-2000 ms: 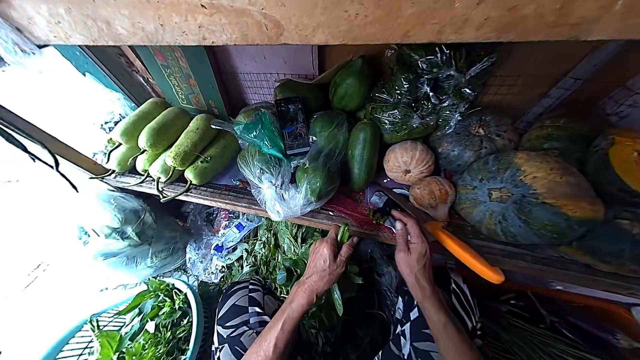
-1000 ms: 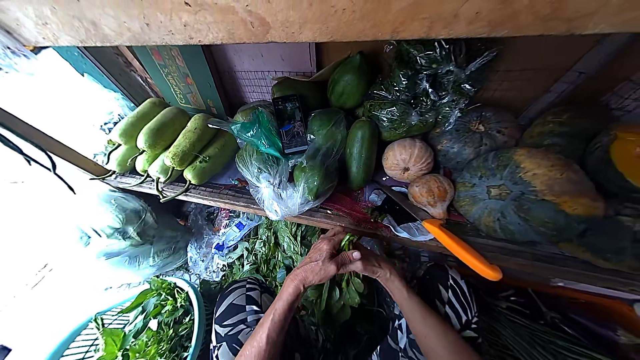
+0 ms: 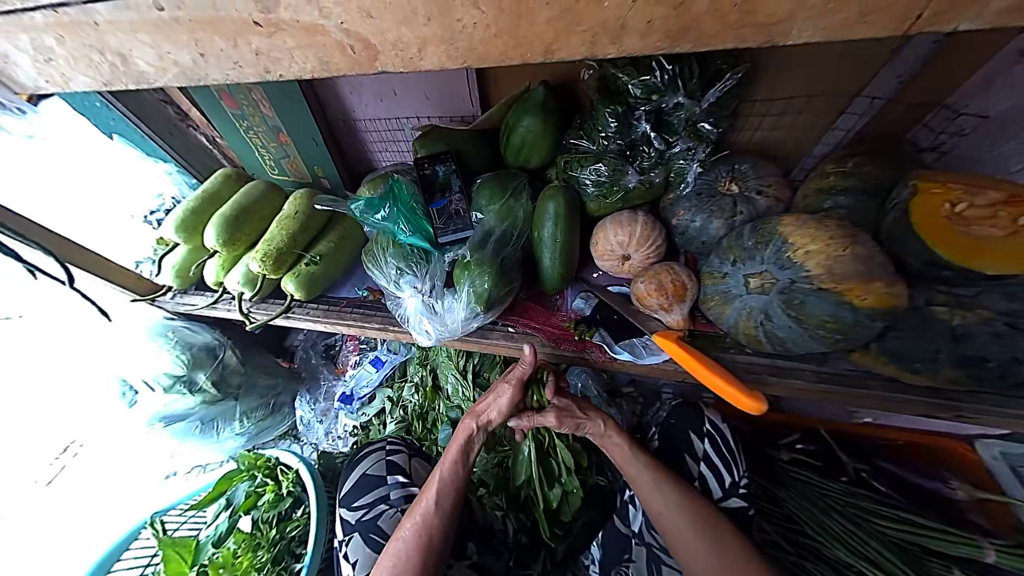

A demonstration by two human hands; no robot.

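Note:
Between my knees, my left hand [image 3: 500, 400] and my right hand [image 3: 564, 412] close together around the stems of a bunch of leafy greens [image 3: 548, 472], whose leaves hang down below them. My left thumb points up; the fingers partly hide the stems. A heap of loose greens [image 3: 436, 388] lies behind and left of my hands. On the shelf edge to the right rests a knife with an orange handle [image 3: 712, 372], its blade beside two small tan squashes [image 3: 628, 242].
A wooden shelf [image 3: 376, 320] holds pale green gourds [image 3: 296, 232], bagged green fruit, a phone [image 3: 444, 196] and large pumpkins [image 3: 800, 284]. A teal basket [image 3: 316, 496] of greens stands lower left, near plastic bags [image 3: 216, 384]. Long green stalks [image 3: 864, 496] lie lower right.
My right hand has moved left from beside the shelf edge to meet my left hand at the stems. Since a second ago, my left thumb has lifted.

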